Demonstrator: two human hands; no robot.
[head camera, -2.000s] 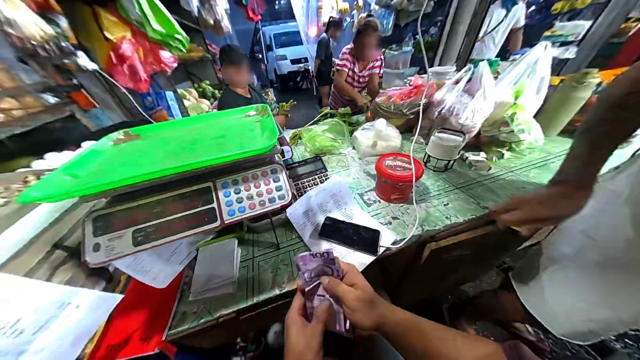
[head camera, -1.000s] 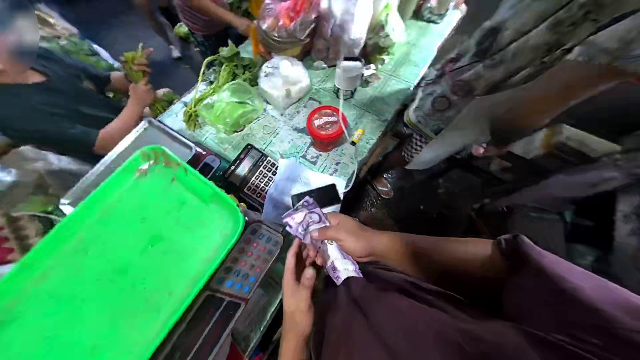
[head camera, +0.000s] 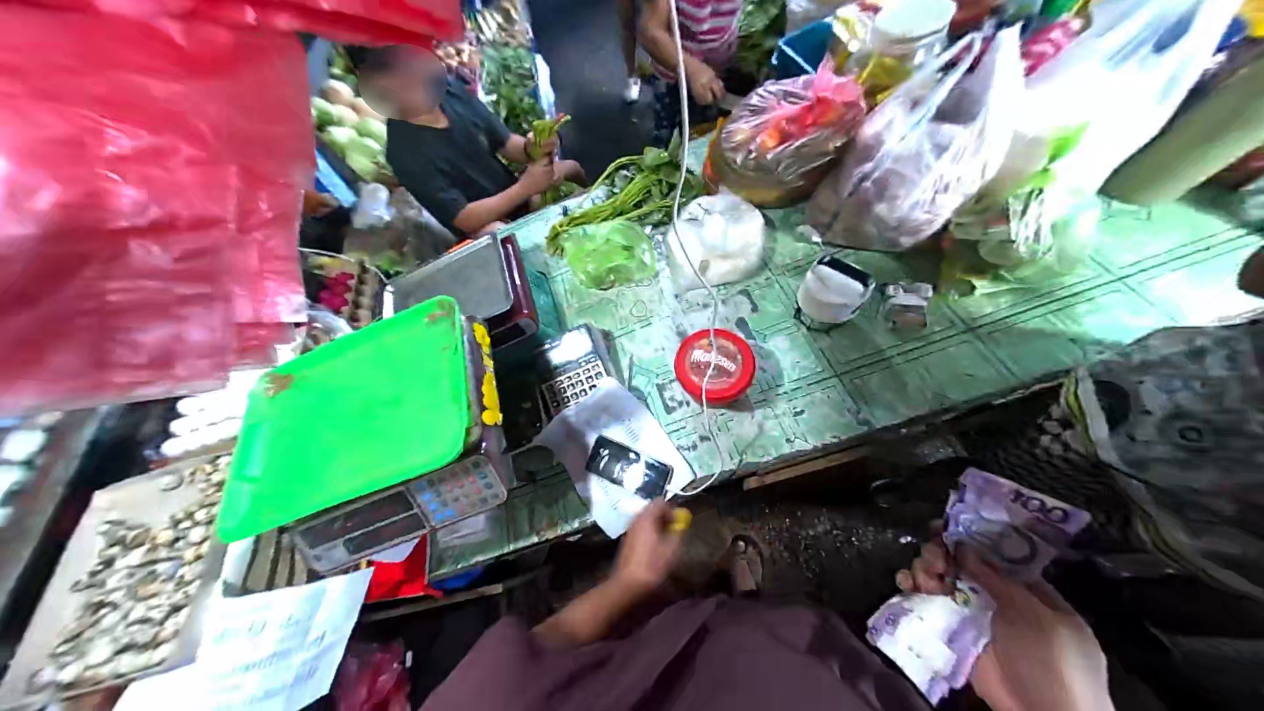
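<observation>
My right hand (head camera: 1027, 622), low on the right, is closed on purple banknotes (head camera: 1012, 518) that fan out above and below the fingers. My left hand (head camera: 647, 553) is at the table's near edge, its fingers curled beside a small yellow object (head camera: 679, 519); whether it grips that object is unclear. Just above the left hand lies a smartphone (head camera: 628, 467) on white paper (head camera: 617, 420), with a white cable running to it. A calculator (head camera: 575, 370) partly under the paper and a red-lidded round tub (head camera: 714, 366) stand farther back on the green patterned tabletop.
A digital scale (head camera: 459, 491) with a green tray (head camera: 351, 425) stands left, beside a tray of shellfish (head camera: 128, 583). Red plastic (head camera: 148, 197) hangs at upper left. Filled plastic bags (head camera: 918, 158) and leafy greens (head camera: 632, 193) line the table's back. A person (head camera: 444, 138) sits beyond, holding greens.
My hands, together on the banknotes in both earlier frames, are now far apart. The right has moved out to the right with the notes; the left is off them, near the phone. The view has shifted.
</observation>
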